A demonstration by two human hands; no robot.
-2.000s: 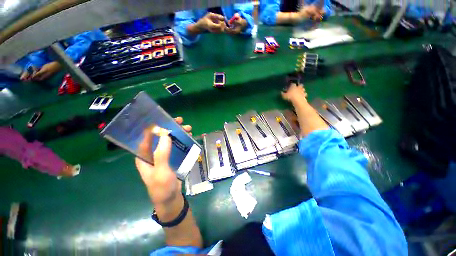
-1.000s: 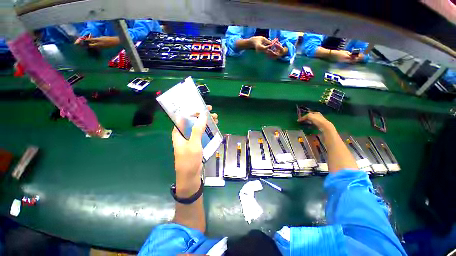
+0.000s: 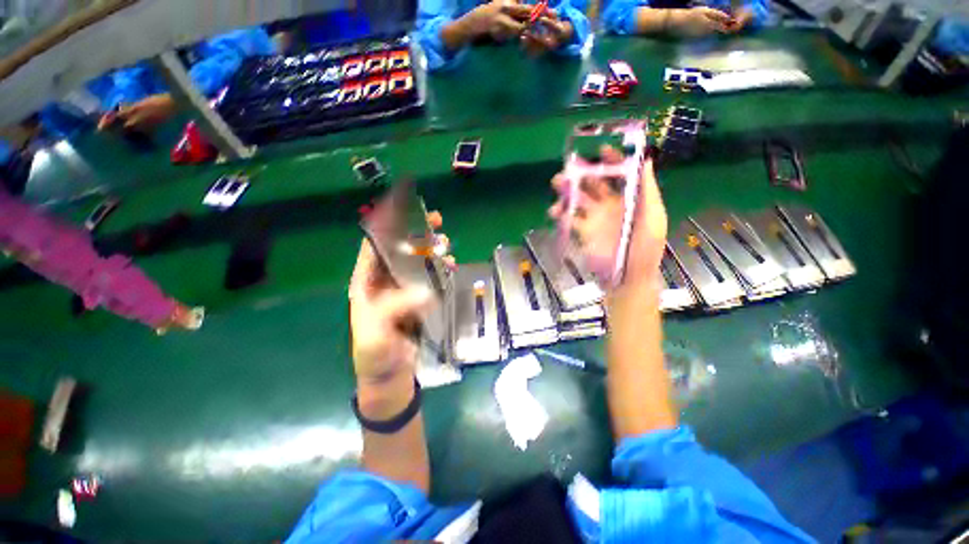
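Observation:
My left hand (image 3: 388, 308) holds an LCD display module (image 3: 406, 236), tilted and blurred, with its silver-grey side partly toward me. My right hand (image 3: 627, 228) holds up an empty pinkish-red phone middle frame (image 3: 575, 202); my fingers show through its opening. The frame and the module are apart. Below and behind both hands, overlapping stacks of silver LCD modules (image 3: 528, 299) with dark strips and orange tabs run in a row to the right. My right hand and the frame hide part of the row.
Crumpled white paper (image 3: 520, 401) and a thin pen-like stick (image 3: 560, 359) lie before the stacks. Another frame (image 3: 785, 165) lies at the back right. Small phone units (image 3: 468, 154) and a black tray (image 3: 319, 94) are farther back. A magenta shape (image 3: 90, 271) is at left. People's hands work opposite.
My right hand has lifted a phone frame from the far lane and brought it up and left, toward me. My left hand still holds the module, now turned more edge-on.

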